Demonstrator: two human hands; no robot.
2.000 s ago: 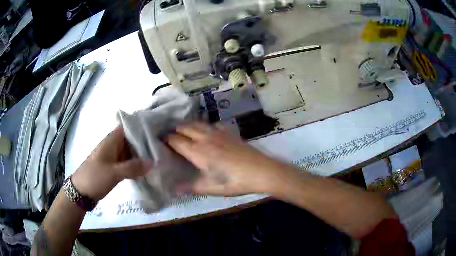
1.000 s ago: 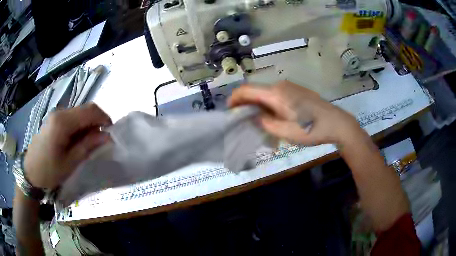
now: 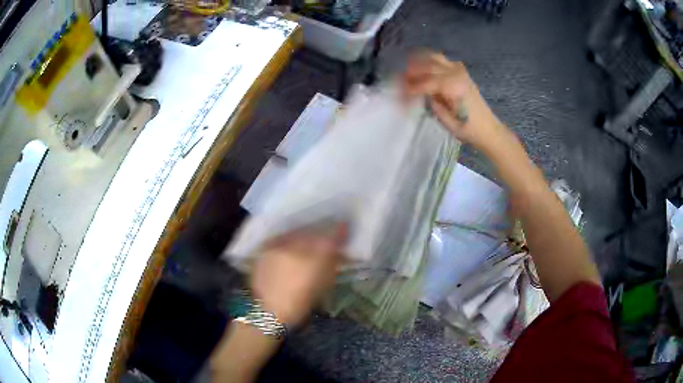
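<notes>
A light garment panel (image 3: 337,164) is stretched between my two hands, blurred by motion, over a thick stack of panels with fanned pale green edges (image 3: 389,299). My left hand (image 3: 296,269) is at the panel's near left end, blurred. My right hand (image 3: 438,86) grips the panel's far upper corner between the fingers. Part of the stack is hidden under the panel.
The sewing table's wood edge (image 3: 202,176) and the cream machine (image 3: 71,112) are on the left. A white board (image 3: 472,194) lies behind the stack, with a tied bundle (image 3: 494,292) at its right. A grey-white bin (image 3: 348,41) stands at the top. Speckled floor shows around.
The view has swung right from the machine to the stack beside the table. Both hands have moved there, and the panel they hold is now spread over the stack.
</notes>
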